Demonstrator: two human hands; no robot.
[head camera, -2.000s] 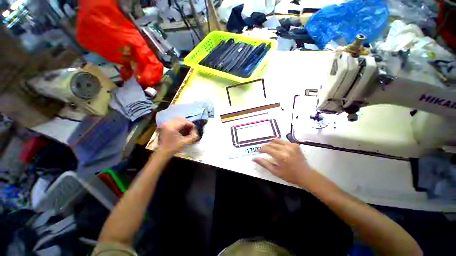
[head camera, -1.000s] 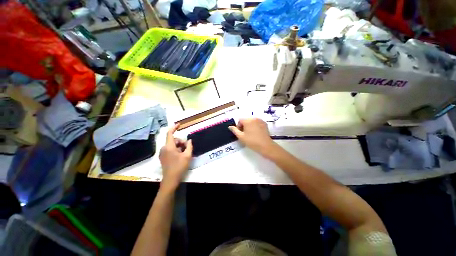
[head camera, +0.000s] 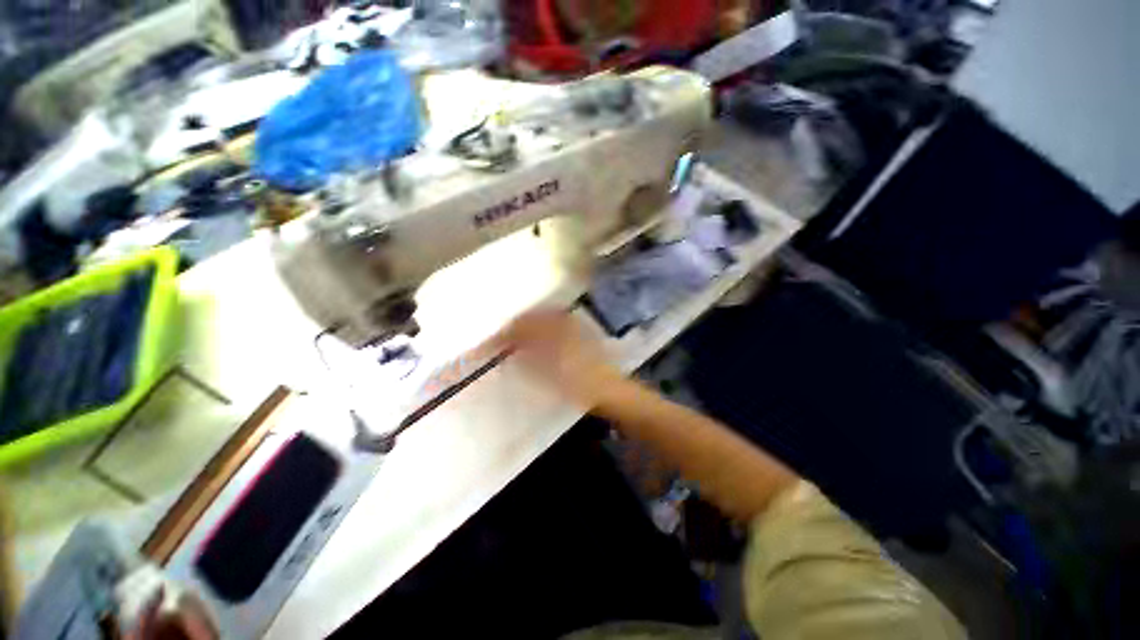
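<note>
The black panel (head camera: 269, 515) lies in the window of the pale template (head camera: 328, 523), whose brown edge strip (head camera: 215, 475) runs along its far side. My right hand (head camera: 546, 350) is over the table beside the machine arm, blurred, short of the grey pieces; I cannot tell whether it holds anything. My left hand (head camera: 169, 615) is at the bottom left, cut off by the edge and blurred, by the left grey pieces (head camera: 73, 581); its hold cannot be told. The grey and dark pieces (head camera: 656, 278) lie at the table's right end.
The cream HIKARI sewing machine (head camera: 500, 200) stands across the table's far side. A yellow-green basket (head camera: 160, 313) of dark strips is at the left, near a dark rectangular outline (head camera: 113, 481). A blue bag (head camera: 340, 119) lies behind. The table's front edge runs diagonally.
The view has swung to the right. The black panel has come to lie in the template window. Both hands have left it, the right one moving toward the right-hand stack, the left toward the left-hand pieces.
</note>
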